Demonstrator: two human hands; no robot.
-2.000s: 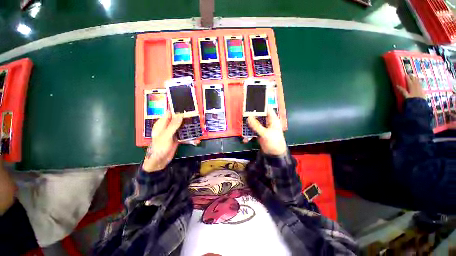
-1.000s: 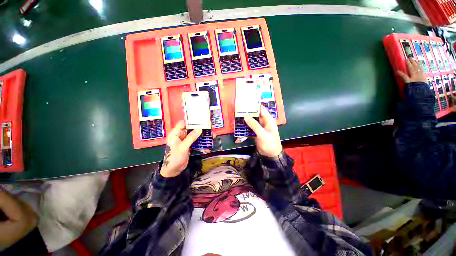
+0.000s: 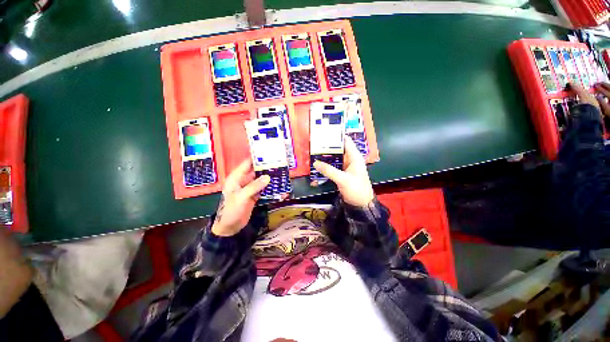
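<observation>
My left hand [image 3: 242, 195] holds a keypad phone [image 3: 269, 150] upright over the tray's front row, thumb on its dark keys. My right hand [image 3: 346, 175] holds another keypad phone [image 3: 327, 133], thumb on its keypad. Both screens are white with blue blocks. The orange-red turnover tray [image 3: 189, 110] lies under and beyond them. Its back row holds several phones, with coloured or dark screens, and its leftmost slot is empty. In the front row a phone with coloured bands [image 3: 197, 150] lies at left. Other front-row phones are partly hidden behind the held ones.
A red tray with phones [image 3: 528, 73] is at right, with another person's hands [image 3: 588, 97] over it. Another red tray [image 3: 19, 133] is at the left edge. A metal post [image 3: 255, 13] stands beyond. Below the bench at right, a red tray [image 3: 438, 260] holds one phone [image 3: 419, 240].
The held phones' screens went from black to plain white, then to white with blue blocks. My left hand moved right with its phone. The neighbour's hands shifted on their tray.
</observation>
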